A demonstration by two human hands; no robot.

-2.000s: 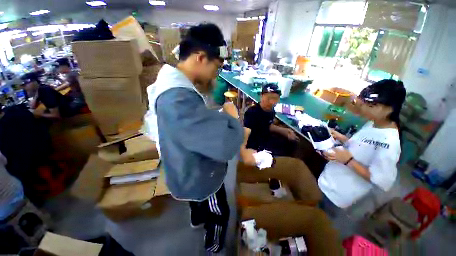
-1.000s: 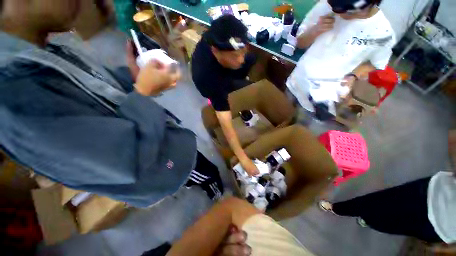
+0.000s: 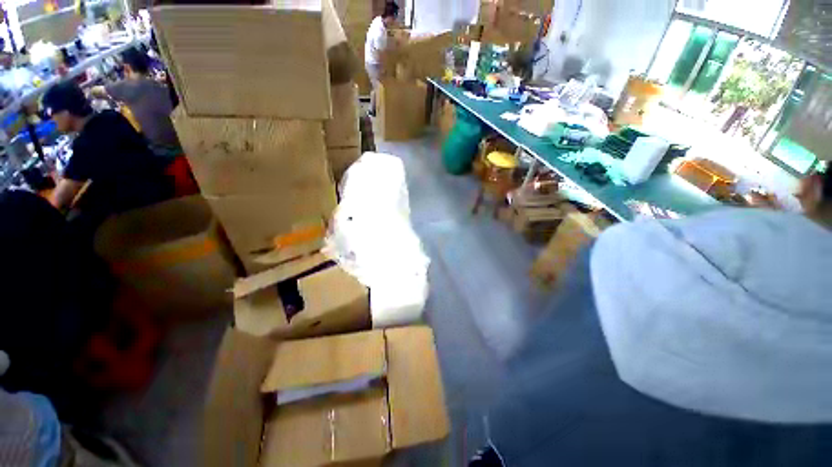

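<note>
Neither of my hands is in view. Nearest in front of me, an open brown carton (image 3: 333, 436) stands on the floor at the bottom centre, its flaps spread. Something white and flat (image 3: 328, 389) shows inside it. At the right, very close, is a person's back in a dark jacket with a pale grey hood (image 3: 721, 310). A large translucent white plastic bag (image 3: 379, 237) stands behind the carton.
Stacked cartons (image 3: 260, 155) rise at the left beside the bag. Seated people (image 3: 109, 150) work at far left. A long green-topped table (image 3: 584, 178) runs along the right, with a yellow-topped stool (image 3: 499, 161) and a green sack (image 3: 463, 144) beside it. Another person (image 3: 376, 46) stands at the back.
The view has swung left and up, away from the workers and the carton of black-and-white items. The jacketed person now fills the lower right. The bare arm and hand at the bottom are gone.
</note>
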